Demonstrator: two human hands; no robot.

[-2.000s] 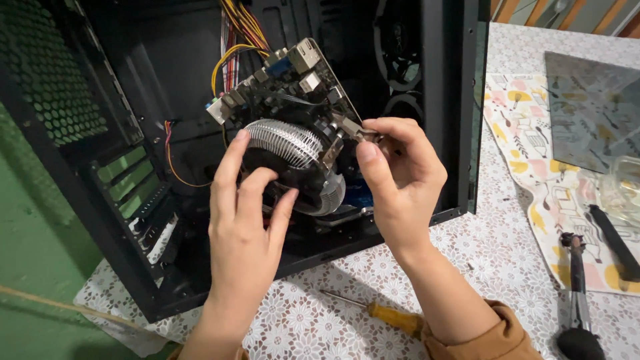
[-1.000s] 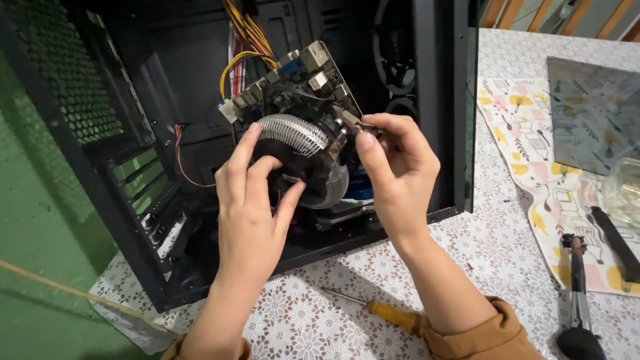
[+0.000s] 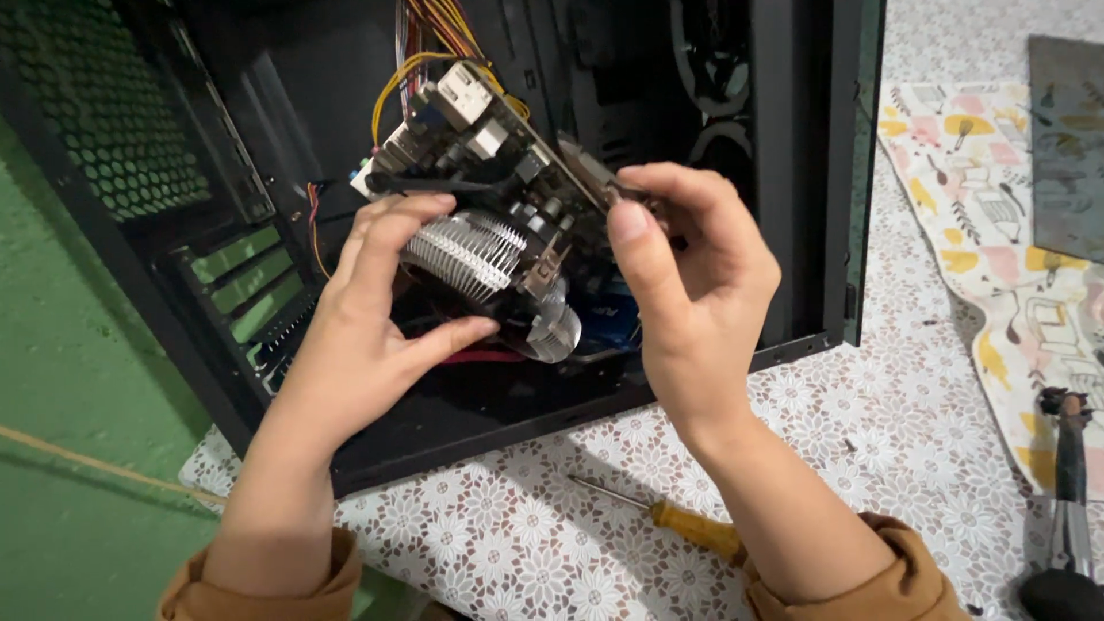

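Note:
A motherboard [image 3: 517,147] is tilted up inside the black computer case [image 3: 483,440], its rear ports facing upward left. On it sits a round CPU cooler with metal heatsink fins [image 3: 466,254]. My left hand [image 3: 371,310] grips the cooler from the left, fingers over the fins and thumb below. My right hand [image 3: 699,267] pinches the right edge of the board between thumb and fingers; its fingertips are partly hidden behind the board. A bundle of yellow and other coloured cables [image 3: 440,26] runs behind the board. Below the cooler lies a blue part [image 3: 604,317] bearing writing.
The case stands on a lace-patterned tablecloth [image 3: 535,526], against a green wall [image 3: 69,362]. A yellow-handled screwdriver [image 3: 694,528] lies in front. At the right are a patterned cloth [image 3: 992,216], a dark translucent panel [image 3: 1069,147] and a black-tipped brush [image 3: 1069,517].
The motherboard and cooler have been tilted differently, with the cooler's fan face turned more downward. My left hand's fingers have shifted from the fan face to the cooler's left side.

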